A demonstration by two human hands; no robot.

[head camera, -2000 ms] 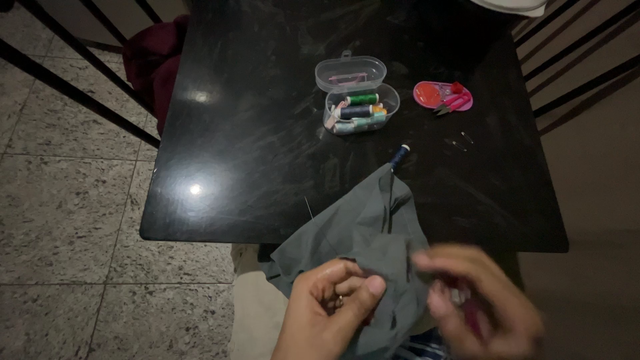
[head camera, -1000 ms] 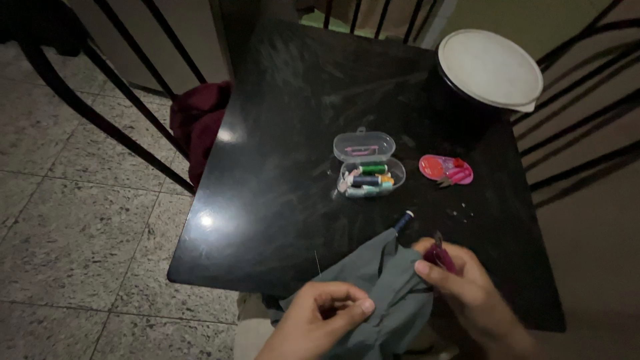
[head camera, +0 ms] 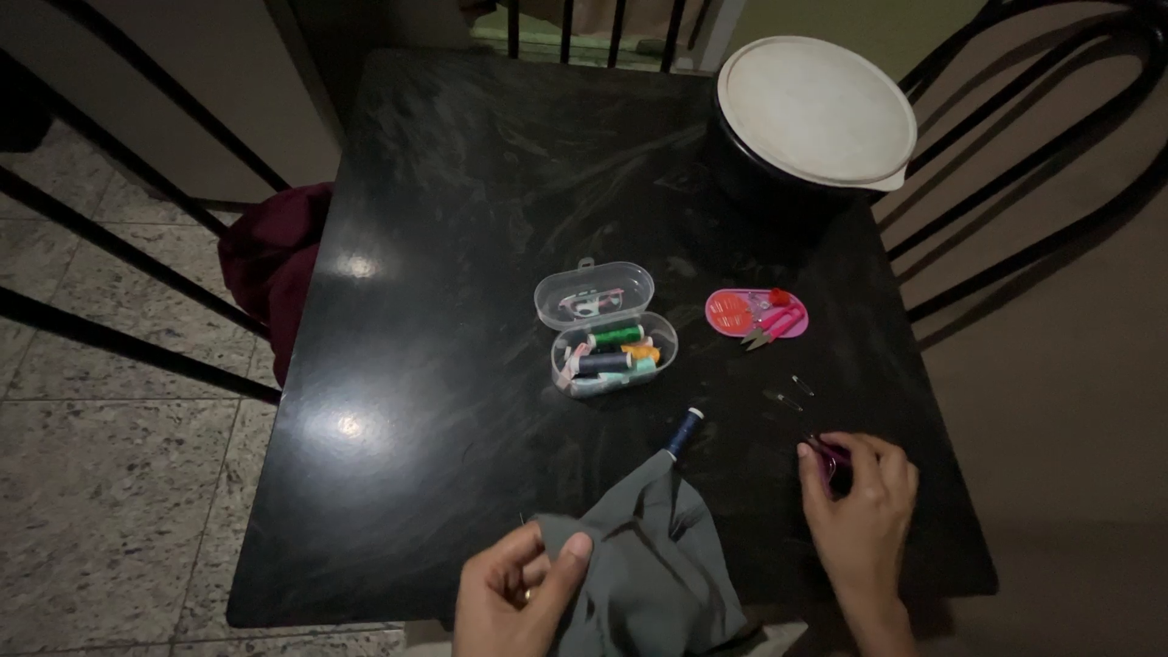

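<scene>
My left hand (head camera: 525, 584) pinches the edge of a grey cloth (head camera: 648, 566) between thumb and fingers; the cloth hangs over the near edge of the black table (head camera: 438, 511). At the right, my right hand (head camera: 858, 502) has its fingers on a small pair of scissors with purple-pink handles (head camera: 829, 465), low over or on the tabletop. A spool of dark blue thread (head camera: 685, 432) lies at the tip of the cloth. Beyond it is an opened clear plastic case (head camera: 613, 383) holding several thread spools, among them a green one (head camera: 617, 337).
A pink oval sewing kit (head camera: 730, 313) with pink thread snips (head camera: 772, 327) lies right of the case, with safety pins (head camera: 789, 401) nearer me. A black container with a white lid (head camera: 817, 109) stands at the back right. Chairs flank the table, dark red fabric (head camera: 278, 265) at left.
My right hand has moved away from the cloth to the right, carrying the scissors to the tabletop. My left hand still holds the cloth. The view has shifted.
</scene>
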